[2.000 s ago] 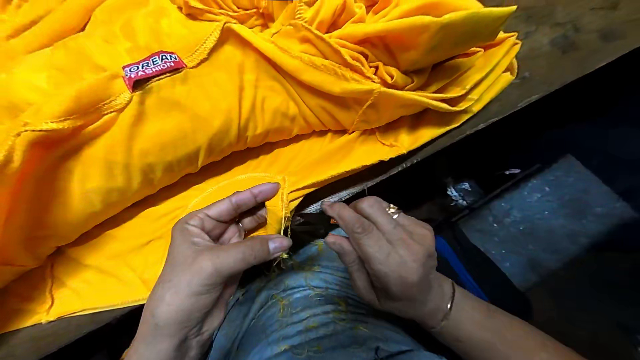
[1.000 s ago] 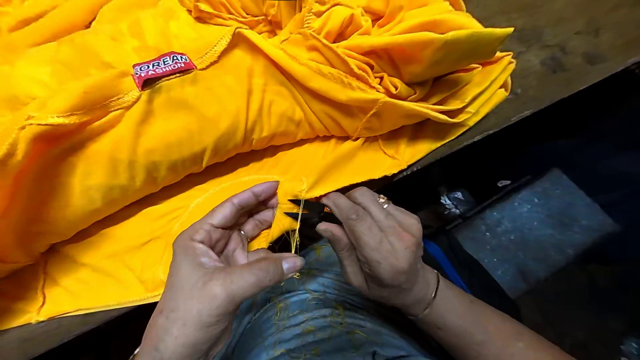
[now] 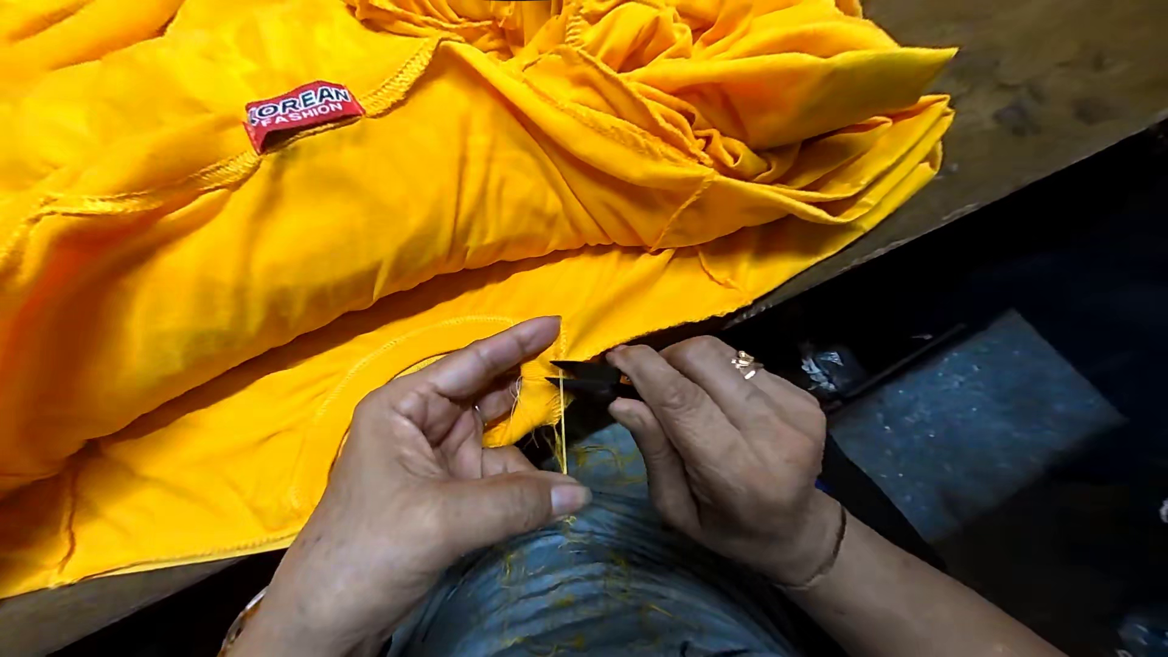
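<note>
A yellow fabric garment (image 3: 347,219) lies in folds across the table, with a red label (image 3: 304,109) bearing writing at its upper left. My left hand (image 3: 447,465) is at the garment's near edge, holding loose yellow threads (image 3: 564,424) under the thumb; some of its fingers are behind the fabric edge. Small dark-bladed thread snips (image 3: 589,378) are in my right hand (image 3: 730,438), their blades pointing left. The two tips are apart, at the upright thread just right of my left index fingertip. My right palm hides the rest of the snips.
The wooden table's edge (image 3: 912,233) runs diagonally beyond the garment. Thread scraps lie on the blue-grey cloth over my lap (image 3: 593,584). To the right, lower down, are a grey flat panel (image 3: 976,424) and a crumpled shiny scrap (image 3: 830,368).
Two seconds ago my left thumb and the snips were closer together at the fabric edge. My thumb has since moved down from the index finger, and the dark blades now show at the thread.
</note>
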